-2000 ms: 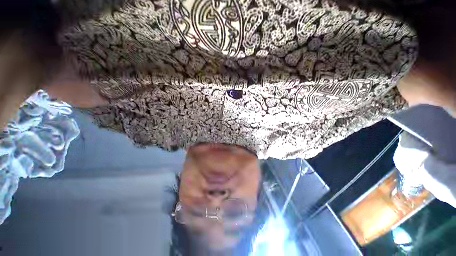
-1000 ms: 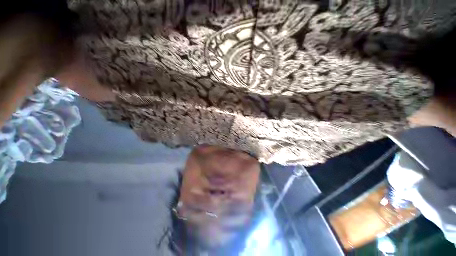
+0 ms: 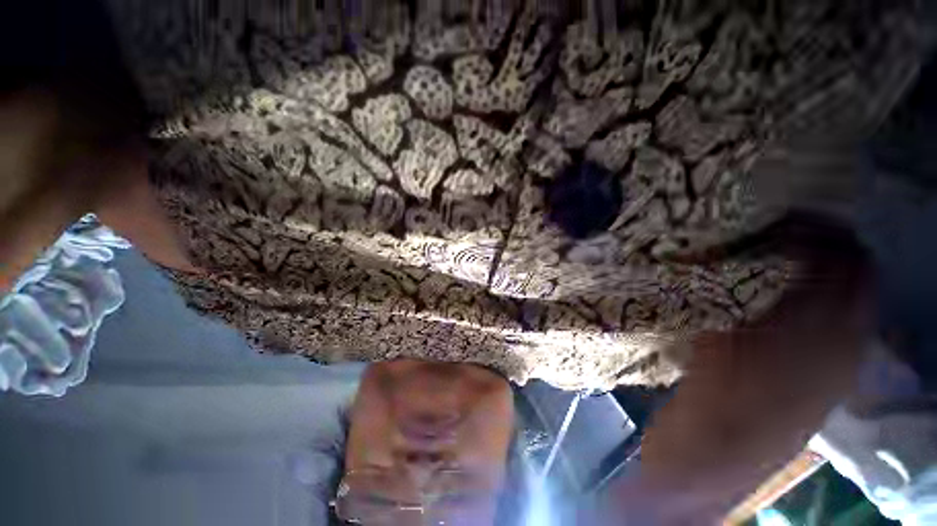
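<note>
The black-and-cream patterned top [image 3: 411,277] fills the upper and middle view. A blurred bare arm shows at the left edge; my left hand is not in view. A large blurred skin-coloured shape at the right, before the top's side, may be my right hand [image 3: 760,380] or forearm. Its fingers cannot be made out, nor whether it holds anything. White ruffled knit pieces [image 3: 62,313] lie at the left edge. No tool is seen.
A person's face shows upside down at bottom centre. A bright light glows beside it. White material [image 3: 884,462] and part of a tan-orange panel [image 3: 776,488] show at lower right. A grey-blue surface [image 3: 226,442] spans the lower left.
The top has come closer and fills more of the view. The blurred skin-coloured shape has moved in from the right, covering much of the panel. The face sits lower in the picture.
</note>
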